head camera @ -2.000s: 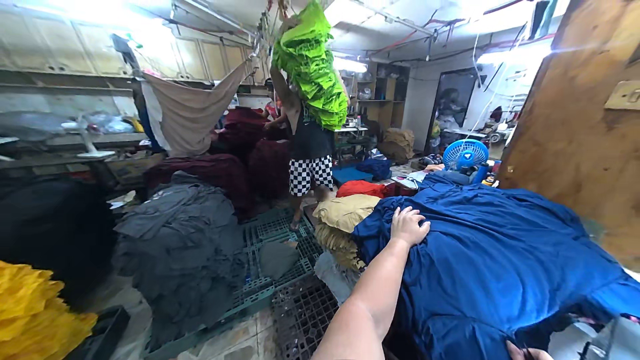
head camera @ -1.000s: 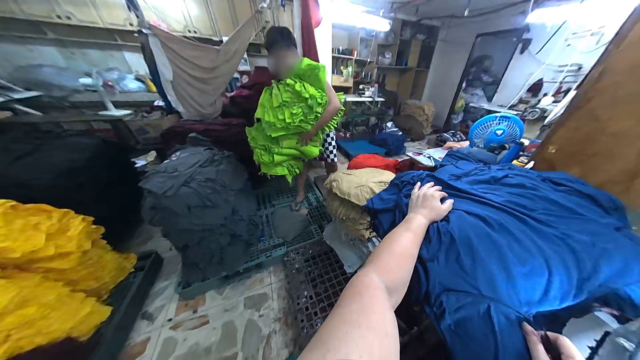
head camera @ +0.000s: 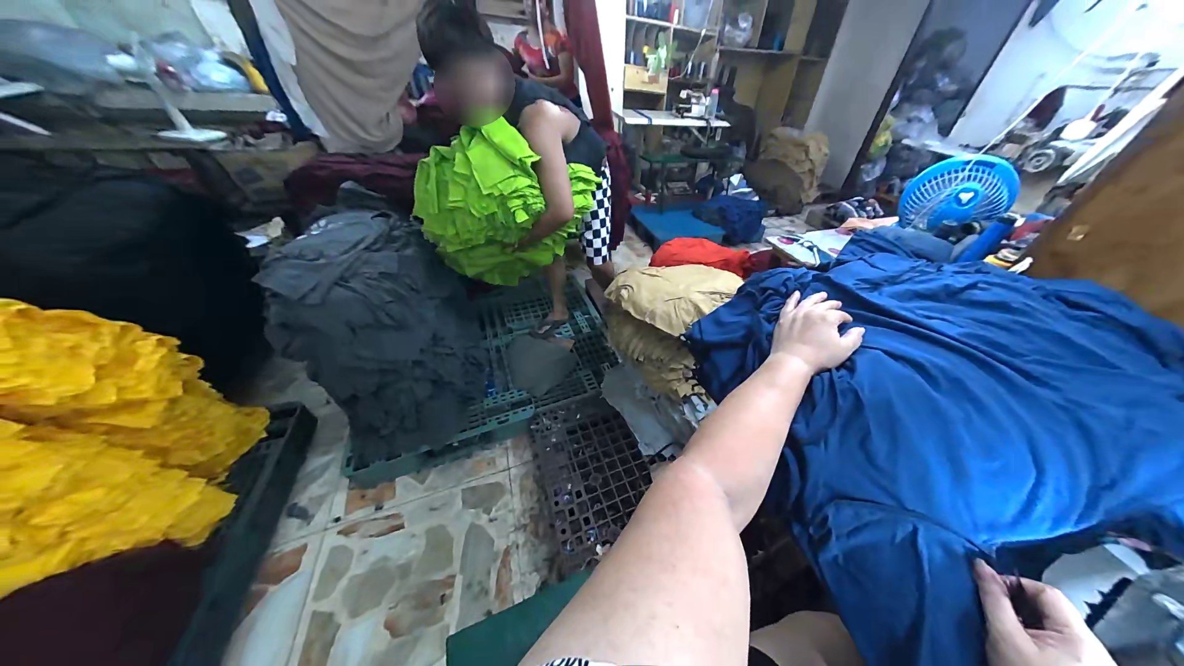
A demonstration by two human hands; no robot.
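A large heap of blue fabric point(head camera: 999, 398) fills the right side of the head view. My left hand point(head camera: 816, 331) rests on its upper left part, fingers spread and palm down. At the lower right, my right hand point(head camera: 1041, 610) pinches the near edge of the same fabric between thumb and fingers. Tan fabric point(head camera: 680, 301) is stacked just left of the heap, with a red cloth point(head camera: 700, 253) behind it. Grey fabric scraps point(head camera: 643, 412) lie below the tan stack.
A person point(head camera: 555, 139) bends over a bundle of lime green fabric point(head camera: 499, 203). Dark grey fabric point(head camera: 370, 314) is piled on a green plastic pallet point(head camera: 518, 416); yellow fabric point(head camera: 111, 407) stands at left. A black pallet point(head camera: 592, 481), a blue fan point(head camera: 959, 192) and a wooden panel point(head camera: 1110, 222) are also near.
The person has brought the green bundle down from overhead to beside the dark grey pile. My left hand stays on the blue fabric. The view has shifted somewhat.
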